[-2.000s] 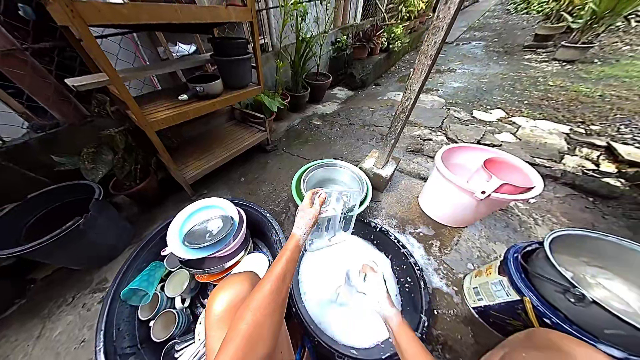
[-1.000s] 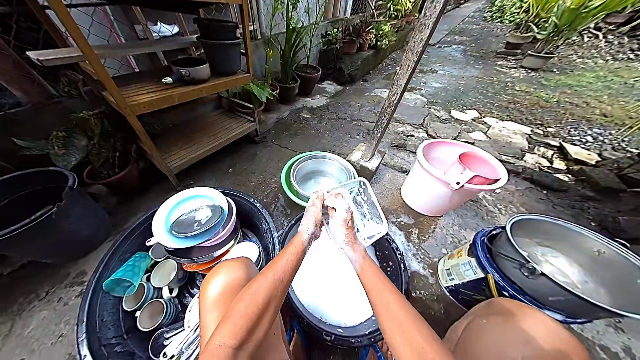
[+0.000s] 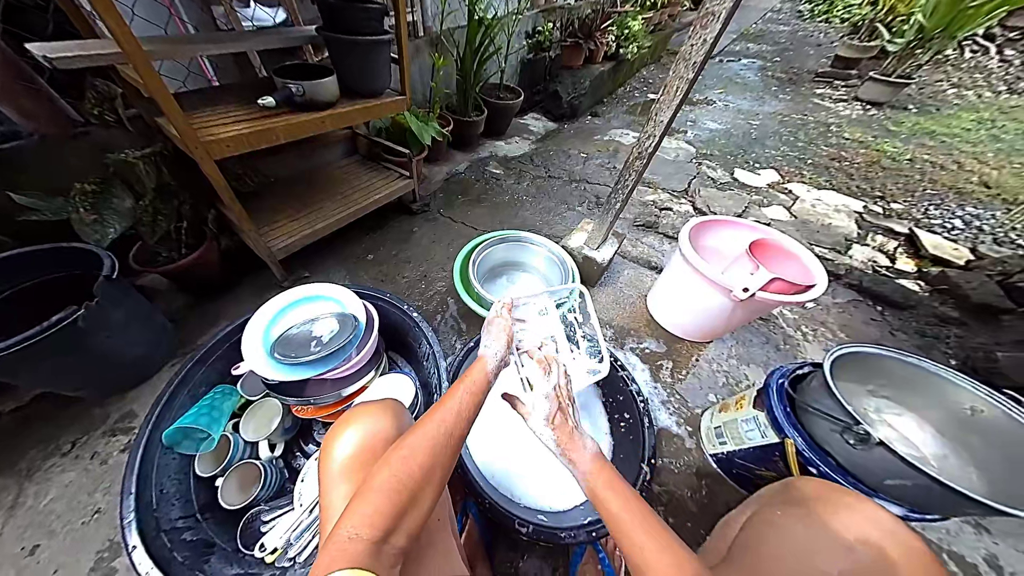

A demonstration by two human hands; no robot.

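A clear plastic container (image 3: 572,324), streaked with suds, is tilted above a black basin (image 3: 636,448) of white foam (image 3: 528,456). My left hand (image 3: 498,332) grips its left edge. Against its near side lies my right hand (image 3: 548,396), soapy, fingers spread; whether it holds a sponge cannot be told. Just beyond the basin, a metal bowl (image 3: 520,268) sits inside a green basin (image 3: 462,276). Left of my knee, a large black tub (image 3: 172,496) holds stacked plates (image 3: 260,332), a teal cup (image 3: 200,420), several striped mugs (image 3: 240,484) and a bunch of spoons (image 3: 292,532).
A pink bucket (image 3: 688,296) with a pink dipper (image 3: 772,268) stands right of a leaning post (image 3: 664,120). At the right, a large metal pot (image 3: 928,432) rests by a blue pail (image 3: 744,448). A wooden shelf (image 3: 320,120) and a dark bucket (image 3: 72,336) are at the left.
My right hand has come up from the foam to the container. Since one second ago, my hands have moved apart, the right now lower on the container.
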